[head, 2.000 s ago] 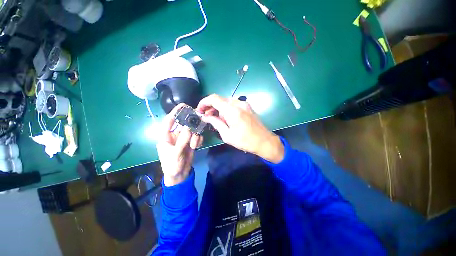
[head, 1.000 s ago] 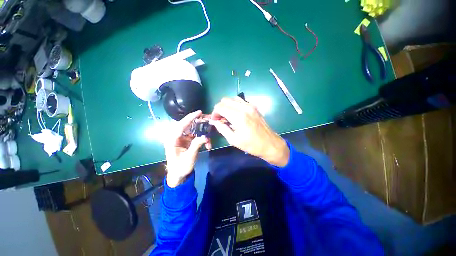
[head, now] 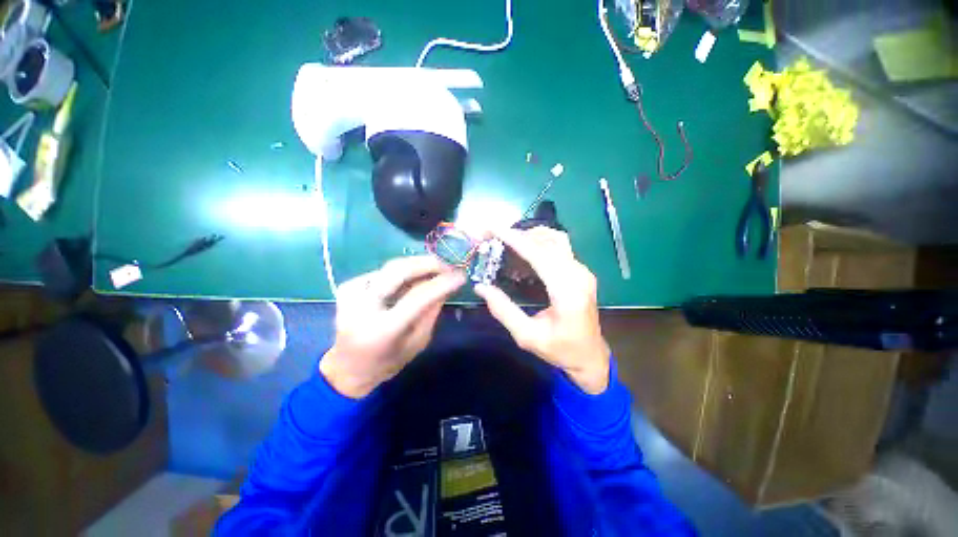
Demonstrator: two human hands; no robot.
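The white and black camera lies on the green mat, its black ball head toward me. Thin red, orange and dark wires run from the ball head to a small circuit board at the mat's front edge. My right hand holds the board between thumb and fingers. My left hand is beside it on the left, its fingertips pinched at the wires near the board. Whether a plug is between those fingertips is too small to tell. A dark part shows just behind my right hand.
Tweezers and blue-handled cutters lie to the right. A thick black cylinder juts in at the right edge. A cable lead and a yellow scrap pile are farther back. Cardboard boxes stand lower right.
The view has shifted. The board has turned edge-on and is now held by my right hand alone. My left hand has moved from the board to the wires, which now show clearly.
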